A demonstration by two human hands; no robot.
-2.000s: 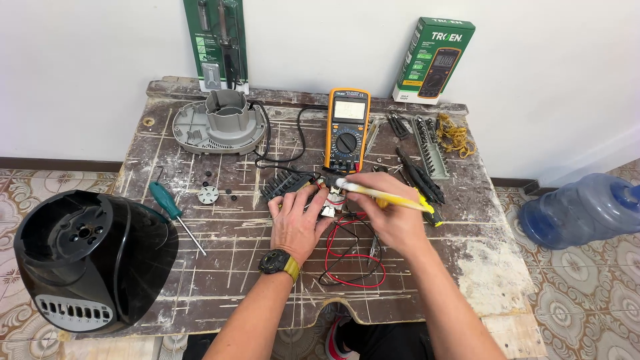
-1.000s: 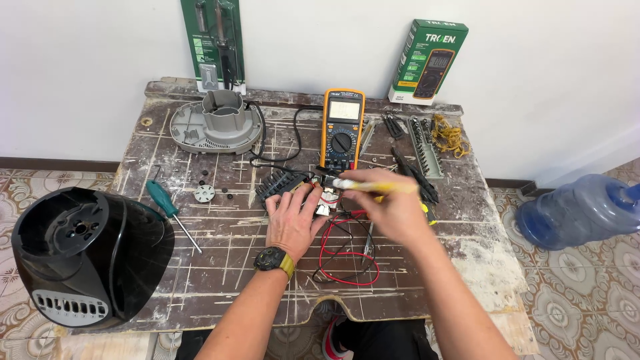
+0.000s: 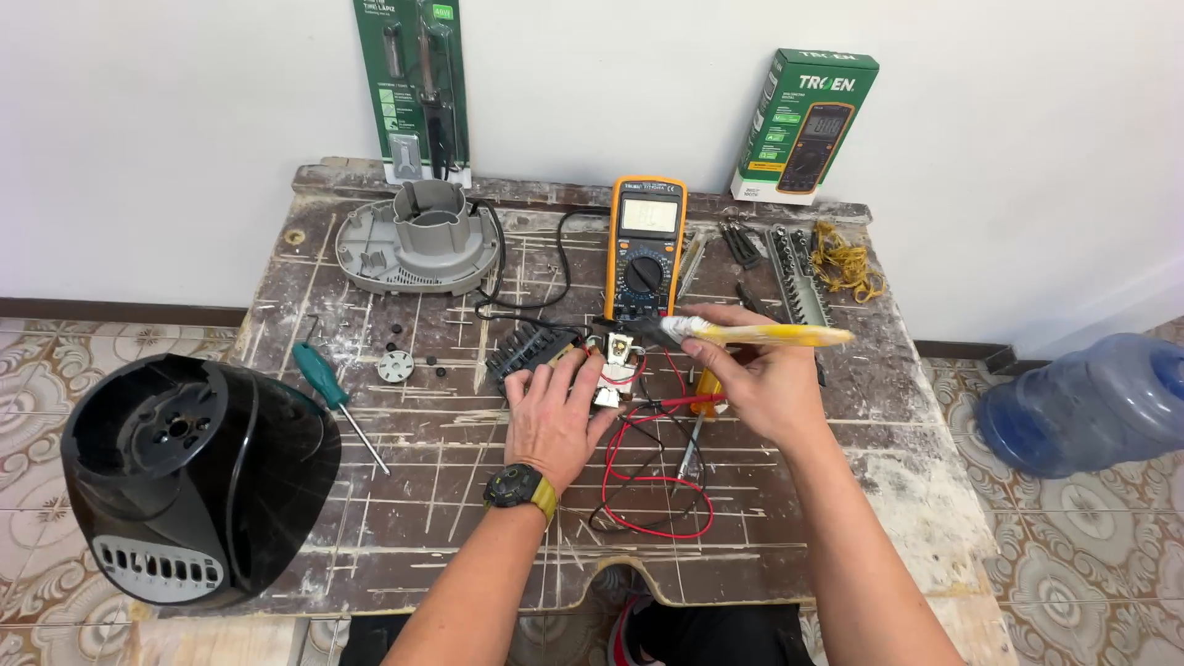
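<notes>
My right hand [image 3: 763, 384] grips a paintbrush [image 3: 758, 333] with a yellow handle and dark bristles pointing left, just below a digital multimeter [image 3: 646, 250]. My left hand [image 3: 555, 402], wearing a watch, presses on a small electrical assembly with a white metal part [image 3: 613, 370] and a black push-button block [image 3: 527, 351]. The bristle tips are above the top end of this assembly. Red and black test leads [image 3: 657, 535] loop below it. A screwdriver with an orange handle [image 3: 708, 393] lies under the leads, close to my right hand.
A black blender base [image 3: 203, 481] stands at left, beside a green-handled screwdriver [image 3: 321, 375]. Behind are a grey plastic housing [image 3: 421, 240] with a cord, a soldering iron pack [image 3: 421, 92] and a multimeter box [image 3: 805, 125]. A socket set [image 3: 800, 282] lies right; a water jug [image 3: 1082, 402] is beyond.
My right hand has shifted a little with the brush, uncovering the orange screwdriver handle. My left hand stays on the assembly.
</notes>
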